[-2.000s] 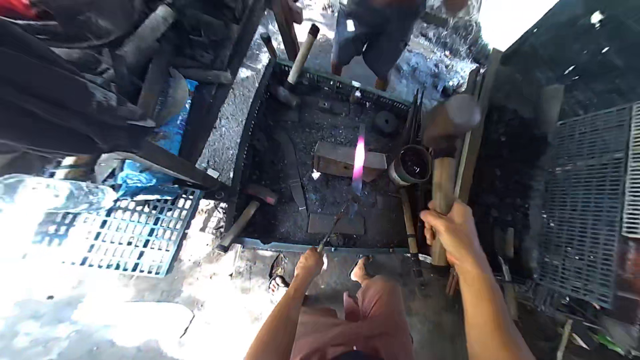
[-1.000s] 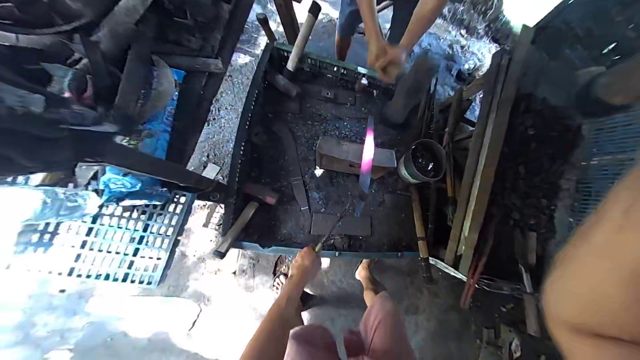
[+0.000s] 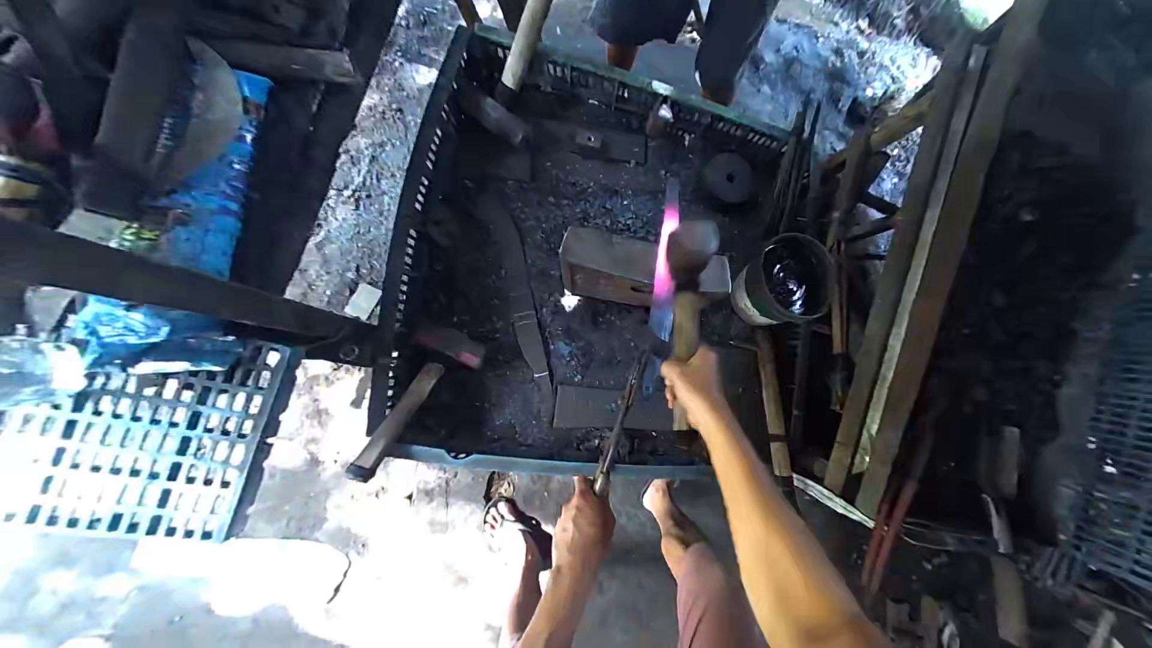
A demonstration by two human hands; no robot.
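Observation:
My left hand (image 3: 585, 529) grips the handles of a pair of metal tongs (image 3: 621, 427) that reach toward the near end of a metal blade. The blade's middle (image 3: 667, 247) glows pink and lies across a metal anvil block (image 3: 607, 264). With my right hand (image 3: 697, 387) I hold a hammer by its wooden handle (image 3: 686, 328); its blurred head (image 3: 693, 245) is over or beside the glowing part, and contact cannot be told. How the tongs' jaws meet the blade is hard to make out.
Around the block is a plastic crate (image 3: 540, 463) with dark grit. In it are a second hammer (image 3: 495, 117), a third hammer (image 3: 400, 418), a dark curved blade (image 3: 522, 306) and a container of dark liquid (image 3: 787, 279). Wooden planks (image 3: 927, 270) lean at right. Another person's legs (image 3: 666, 36) are beyond the crate.
My right hand and hammer, raised at the right two seconds ago, are now down at the glowing blade. The other person's hands and hammer, over the crate one second ago, have left the view.

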